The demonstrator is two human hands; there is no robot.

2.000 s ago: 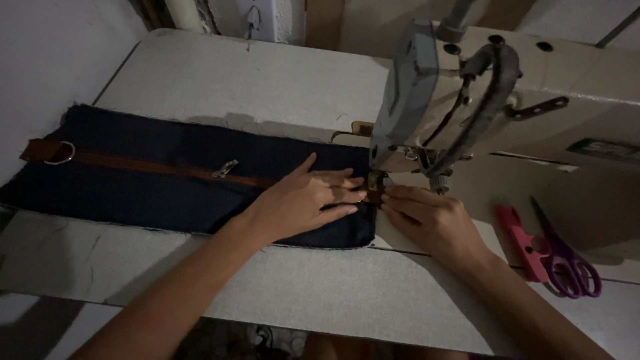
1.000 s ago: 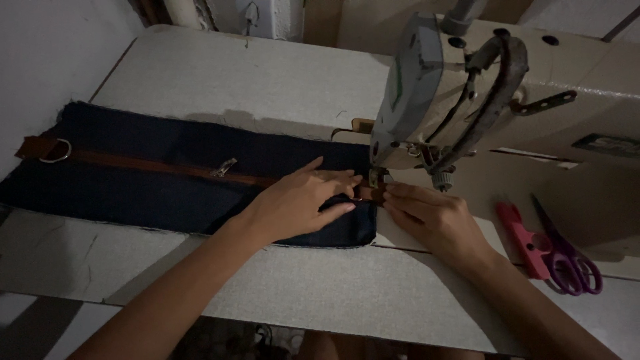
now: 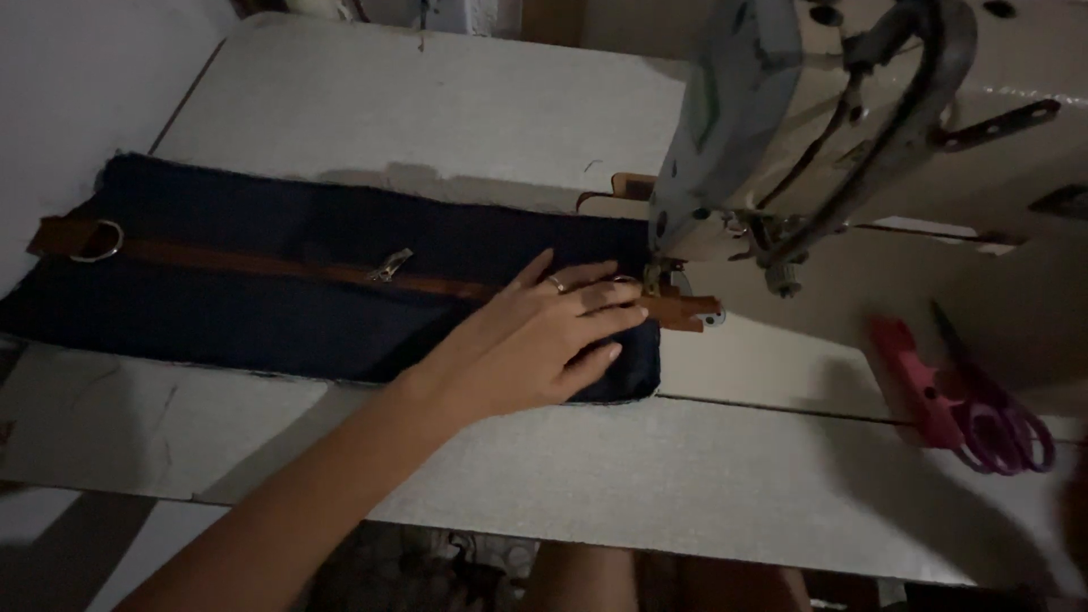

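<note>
A dark blue fabric panel lies flat, a brown zipper running along its middle with a metal zipper pull on it. At its left end is a brown tab with a metal D-ring. My left hand, a ring on one finger, rests flat on the panel's right end, its fingertips touching a brown tab beside the presser foot of the sewing machine. The tab sticks out past the panel's right edge. My right hand is out of view; only a blurred dark shape shows at the right edge.
The sewing machine head stands over the panel's right end. Purple-handled scissors and a red-handled tool lie at the right on the machine bed and table. The white table's front edge runs below, and a wall is at the left.
My right hand has left the brown tab by the presser foot and gone out of view. The tab's end now shows. My left hand remains on the panel.
</note>
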